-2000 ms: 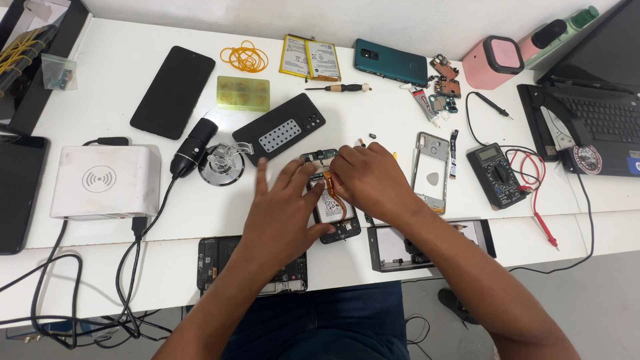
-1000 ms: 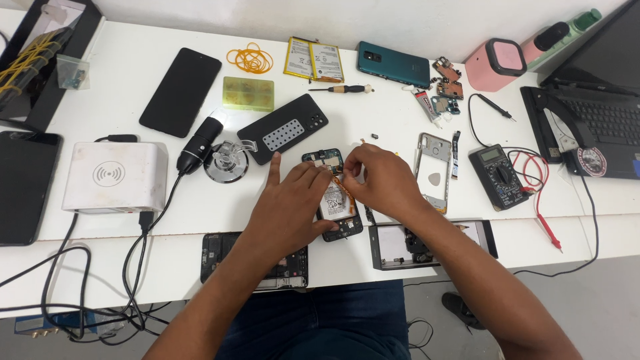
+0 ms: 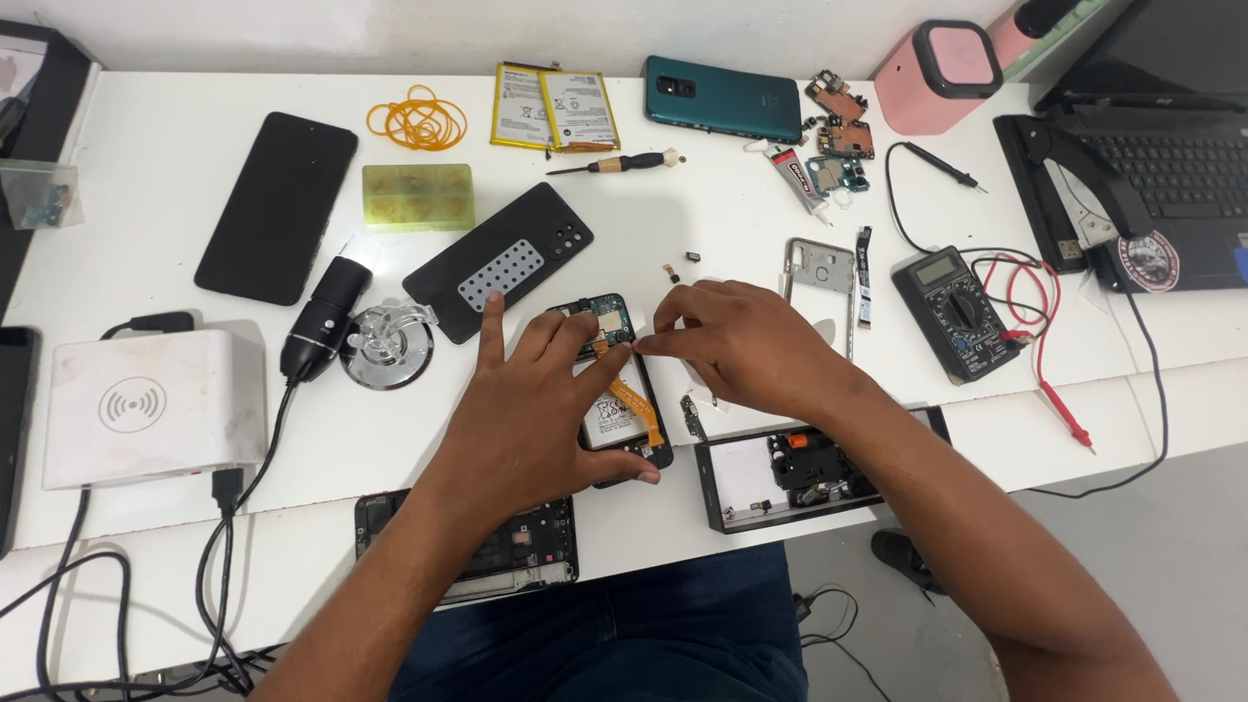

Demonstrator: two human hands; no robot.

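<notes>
An opened smartphone (image 3: 666, 429) lies on the white table between my hands. Its green circuit board (image 3: 612, 314) shows at the top, and an orange flex cable (image 3: 636, 398) runs down over the white battery (image 3: 609, 424). My left hand (image 3: 526, 419) rests across the phone's left side with fingers spread, fingertips on the board area and thumb near the lower end. At the phone's upper right edge is my right hand (image 3: 746, 341), thumb and index fingertips pinched together; whether something small is between them cannot be seen. Beside my left forearm lies a dark phone frame (image 3: 526, 546).
A black tray (image 3: 721, 487) of parts lies right of the phone. Behind are a black back cover (image 3: 502, 263), a screwdriver (image 3: 624, 163), batteries (image 3: 580, 112) and a teal phone (image 3: 721, 100). A multimeter (image 3: 955, 312) stands right; a USB microscope (image 3: 327, 317) and white box (image 3: 146, 409) are left.
My right hand has shifted slightly away from my left fingers to the phone's right edge. More of the circuit board and orange flex cable now shows.
</notes>
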